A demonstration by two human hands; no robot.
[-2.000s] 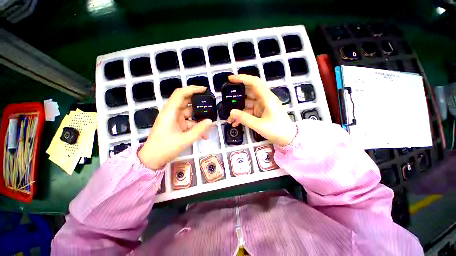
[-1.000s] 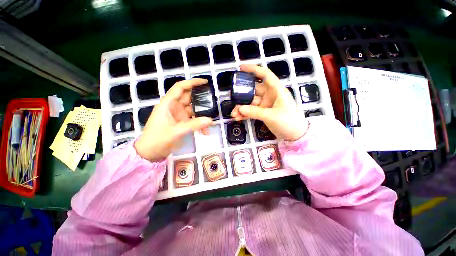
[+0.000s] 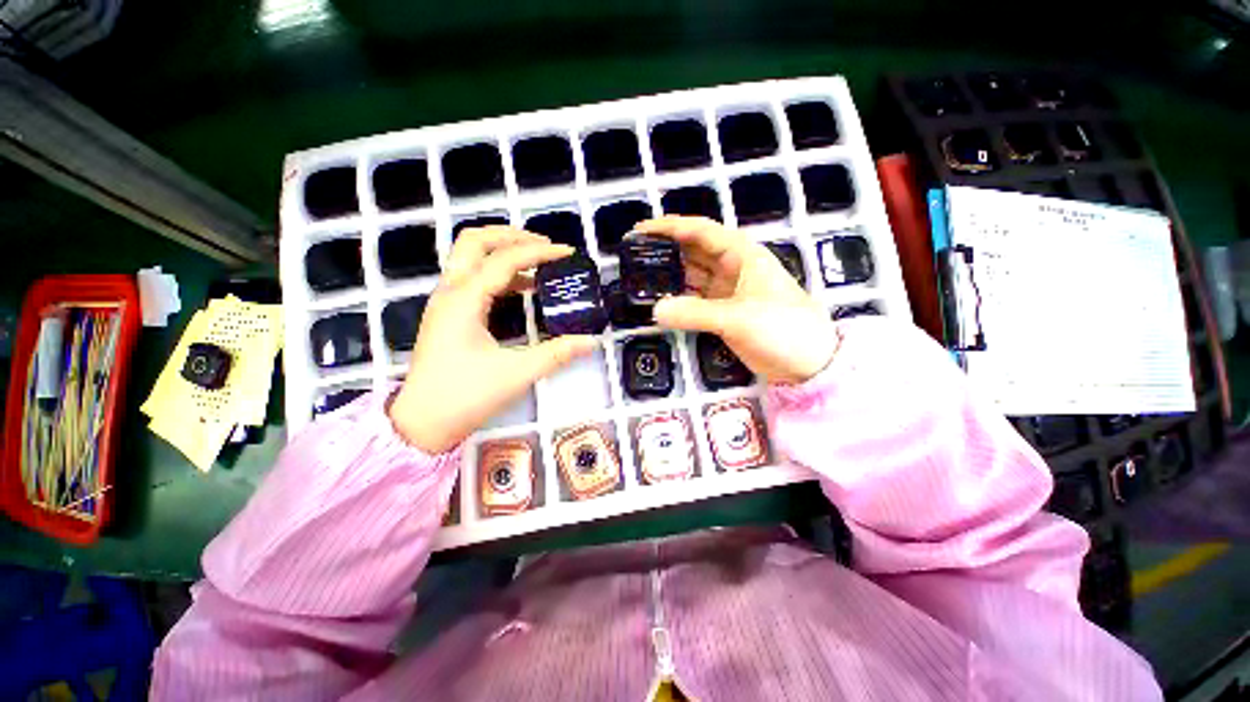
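My left hand (image 3: 480,329) holds a black smartwatch unit (image 3: 569,296) between fingers and thumb, its screen facing up with small lines of pale text. My right hand (image 3: 733,295) holds a second black unit (image 3: 650,269) beside it, also with small pale text on its screen. Both units are above the middle of the white tray (image 3: 573,398). The tray's pockets hold black units, several screen up. Two black units lie with the round sensor window up just below my right hand. The bottom row holds coppery and whitish units (image 3: 588,460).
A red bin (image 3: 121,412) with thin sticks stands at left. Beside it, yellow slips (image 3: 206,424) carry a single black unit (image 3: 207,365). At right, a clipboard (image 3: 969,295) with a white record sheet (image 3: 1076,302) lies over a black tray (image 3: 946,126).
Both units were tilted with glare one second ago; their screens now face up and show text. The earlier green mark on the right unit's screen is gone.
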